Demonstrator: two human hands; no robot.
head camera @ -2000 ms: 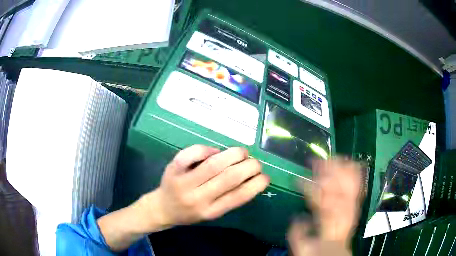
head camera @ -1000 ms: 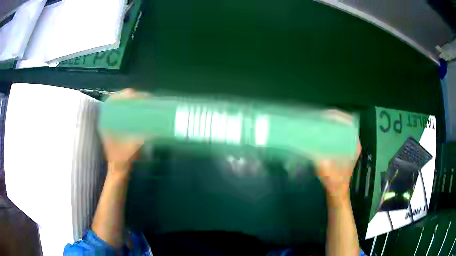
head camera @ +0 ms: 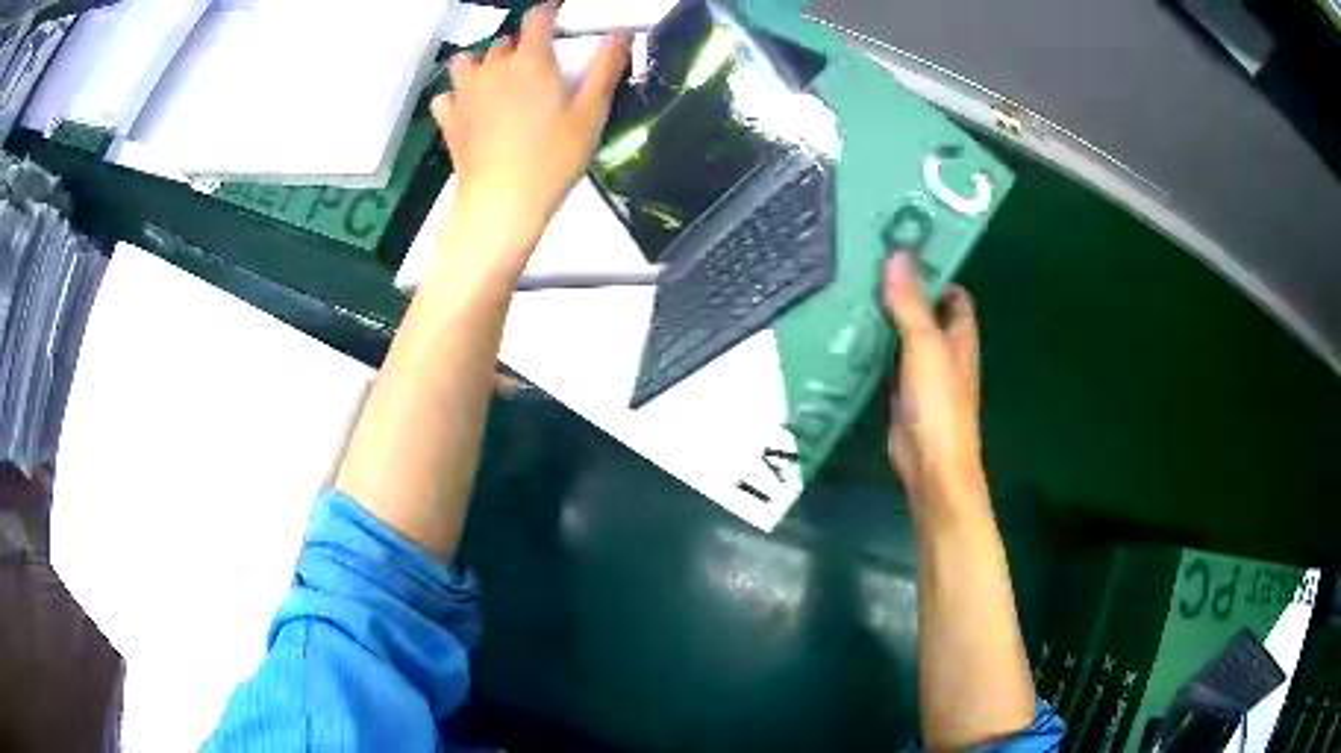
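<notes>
A green and white gift box piece (head camera: 868,191) with a laptop picture lies tilted, printed face up, at upper centre. Whether it is a whole box or only a lid is unclear. My right hand (head camera: 937,368) holds its right edge, thumb on the printed face, fingers at the side. A white slab or tray edge (head camera: 588,275) shows at its left, under my left forearm. My left hand (head camera: 527,130) is over the white part at the top left, fingers spread; whether it grips anything is unclear.
A white insert stack (head camera: 191,456) stands at left, with a silvery grey pile (head camera: 33,316) beyond it. White trays (head camera: 294,88) lie on a green box (head camera: 346,213) at upper left. Gift boxes (head camera: 1213,603) stand at lower right. A grey rail (head camera: 1088,162) runs behind.
The green box, earlier held edge-on between both hands, now shows its laptop face and is farther up. My left hand has moved up to the white part. The view has shifted.
</notes>
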